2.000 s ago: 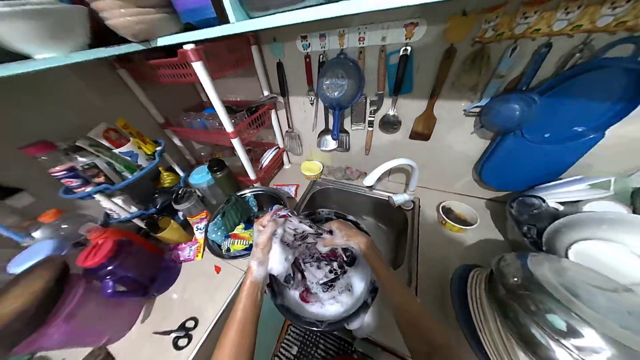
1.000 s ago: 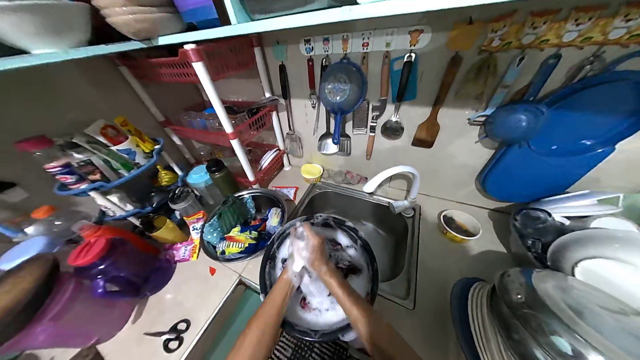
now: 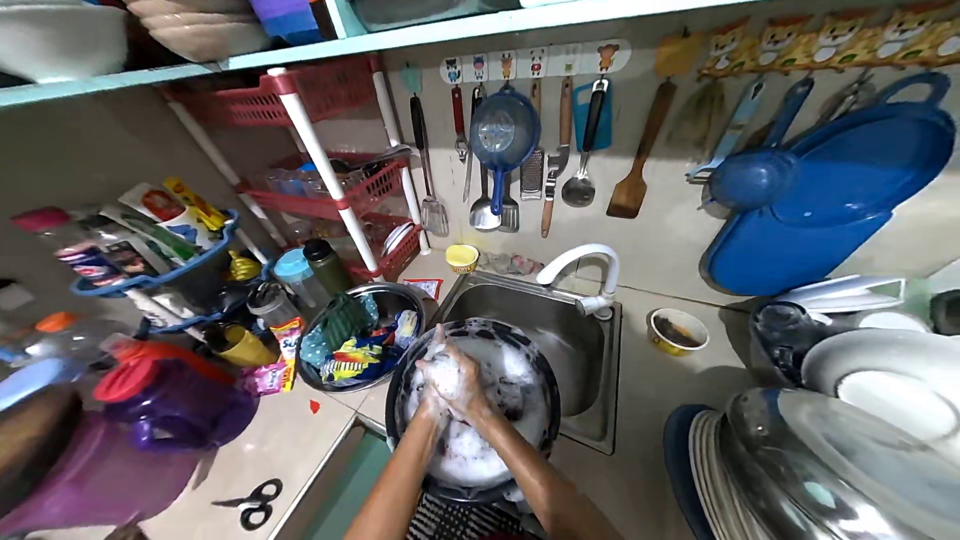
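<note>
A black basin [image 3: 553, 397] of soapy water and dark wet cloth stands partly over the steel sink [image 3: 577, 375]. My left hand [image 3: 429, 375] and my right hand [image 3: 459, 379] are pressed together above the suds at the basin's left side, around a foamy, whitish wet wad of cloth [image 3: 448, 375]. Foam covers the fingers and hides part of the grip. Dark fabric shows between patches of foam. Just left of the basin, a steel bowl [image 3: 306, 367] holds folded clothes [image 3: 356, 352], green, blue and yellow. The white faucet [image 3: 592, 259] arches behind the basin.
Black-handled scissors [image 3: 255, 504] lie on the counter at left, near a purple pitcher [image 3: 161, 397]. A yellow tub [image 3: 677, 331] sits right of the sink. Stacked plates [image 3: 712, 472] and a metal lid [image 3: 780, 450] fill the right side. Utensils and a blue strainer [image 3: 505, 131] hang on the wall.
Two seconds ago my hands were apart, holding up a foamy, dark patterned cloth over the basin. They have come together, and the spread cloth is no longer raised.
</note>
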